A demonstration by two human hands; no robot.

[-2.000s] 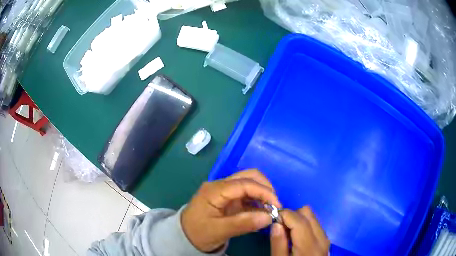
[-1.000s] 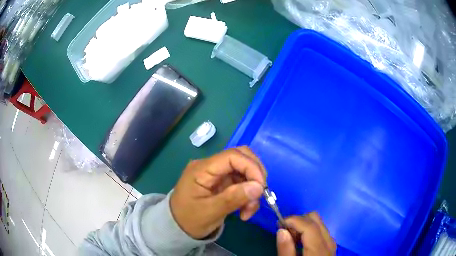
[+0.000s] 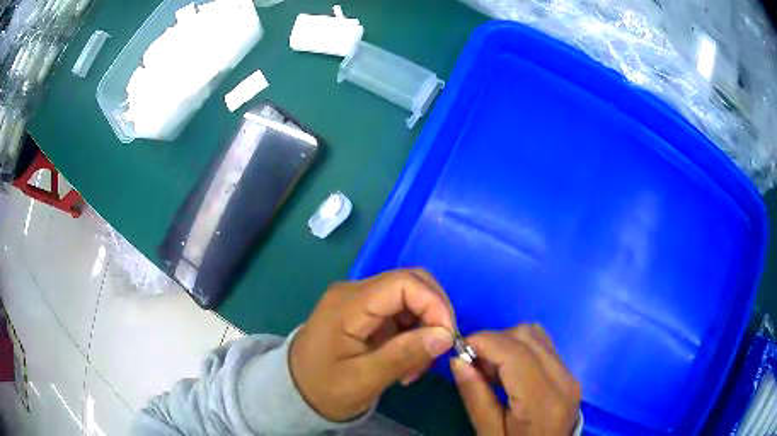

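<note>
My left hand (image 3: 375, 341) pinches one end of a tiny shiny metal core (image 3: 463, 347) between thumb and finger. My right hand (image 3: 520, 379) holds its other end, fingertips close to the left ones. A bit of white shows on the core. Both hands are over the near left part of the blue tray (image 3: 545, 221). Whether a thin tool is also in the fingers cannot be told. The right hand is partly cut off by the bottom edge.
Left of the tray lie a small translucent cap (image 3: 330, 215), a black smartphone (image 3: 243, 200), a white strip (image 3: 247, 90), a tub of white pieces (image 3: 183, 72), a white block (image 3: 325, 34) and a clear sleeve (image 3: 390, 78). A clear bag (image 3: 664, 77) lies behind the tray.
Against one second ago, my right hand has moved up and left, so the fingertips of both hands are closer together around the metal core. The view has shifted slightly.
</note>
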